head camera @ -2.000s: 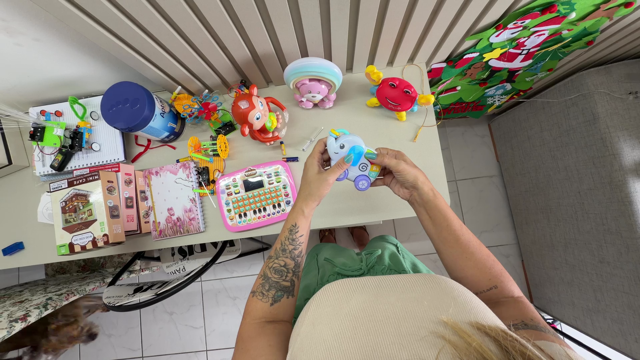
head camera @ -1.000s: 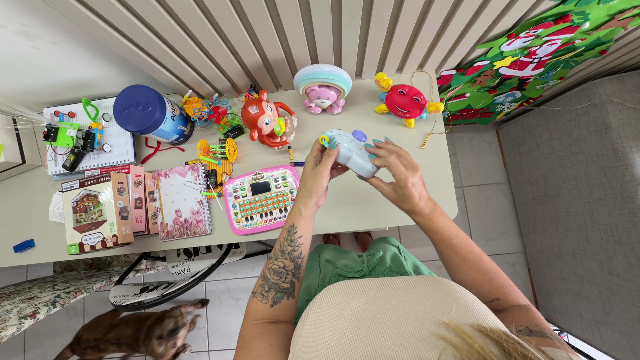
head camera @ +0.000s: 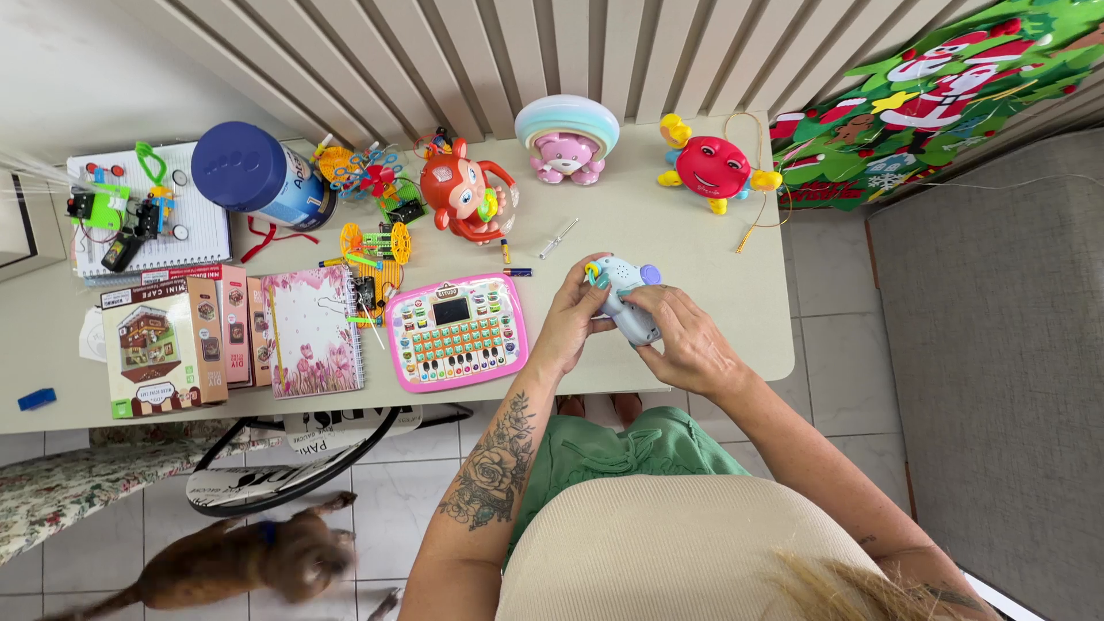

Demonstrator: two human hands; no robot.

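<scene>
My left hand grips one end of a light-blue plastic toy with purple wheels, near its yellow ring. With its fingers on the toy's underside, my right hand holds the other end. The toy is held over the front part of the table, its colourful face turned away. Just left of my hands lies a pink toy tablet with rows of buttons. Behind the hands are a small screwdriver and two batteries, one of them a dark-blue battery near the tablet's top edge.
Along the back stand a red monkey toy, a pink bear toy with a rainbow arch, and a red smiling toy. A blue-lidded tin, spiral notebooks and craft-kit boxes are at left. A dog is on the floor.
Two seconds ago the toy's colourful side faced up; it has been turned over, and its underside shows now. The dog has moved right on the floor since one second ago.
</scene>
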